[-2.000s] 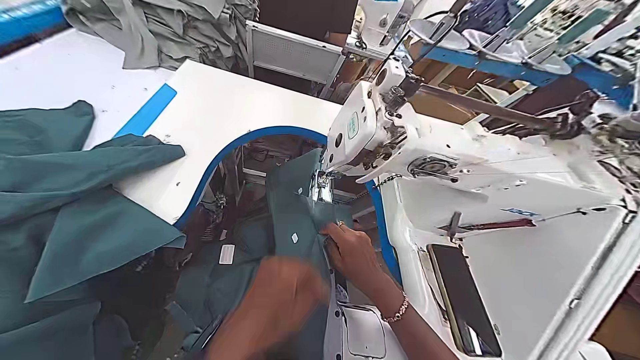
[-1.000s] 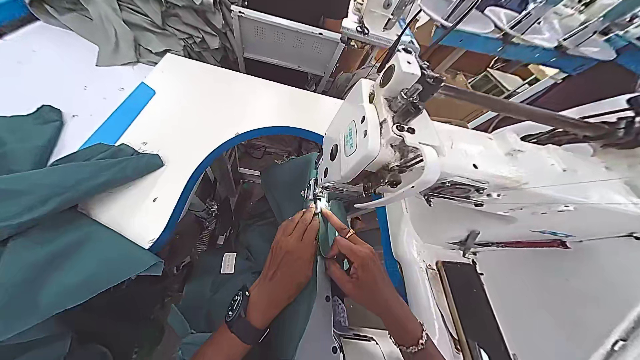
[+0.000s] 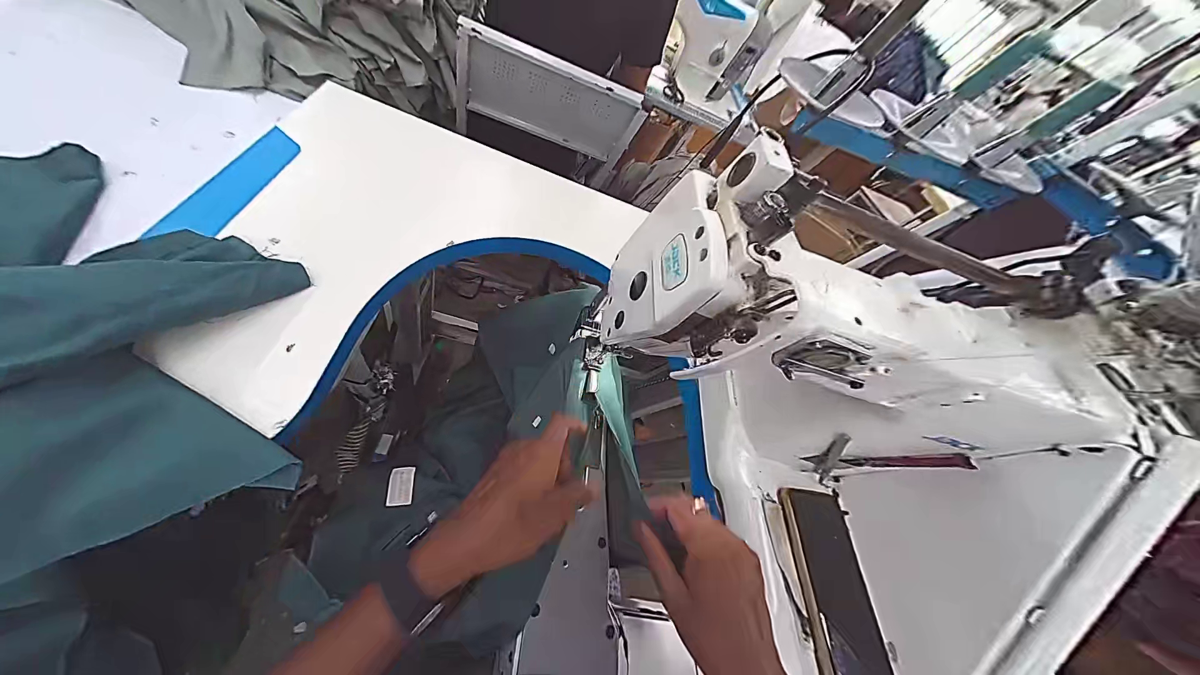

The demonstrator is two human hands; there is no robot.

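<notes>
Under the presser foot (image 3: 592,366) of a white industrial sewing machine (image 3: 670,262) lies dark green fabric (image 3: 544,375), which hangs down over the narrow machine arm (image 3: 567,572). My left hand (image 3: 520,497), blurred and with a dark band on the wrist, is over the fabric left of the arm; whether its fingers grip the cloth is unclear. To the right of the arm, my right hand (image 3: 708,562), with a ring on one finger, pinches the free edge of the fabric between thumb and fingers.
More green fabric (image 3: 141,375) drapes over the white table (image 3: 375,178), whose curved cutout has a blue edge. Grey cloth (image 3: 328,47) is heaped at the back left. A dark flat phone-like object (image 3: 834,572) lies on the machine at right. Thread stands (image 3: 900,141) are behind.
Both hands were close to the presser foot one second ago. They have since drawn back toward me and moved apart, the right one with the fabric edge.
</notes>
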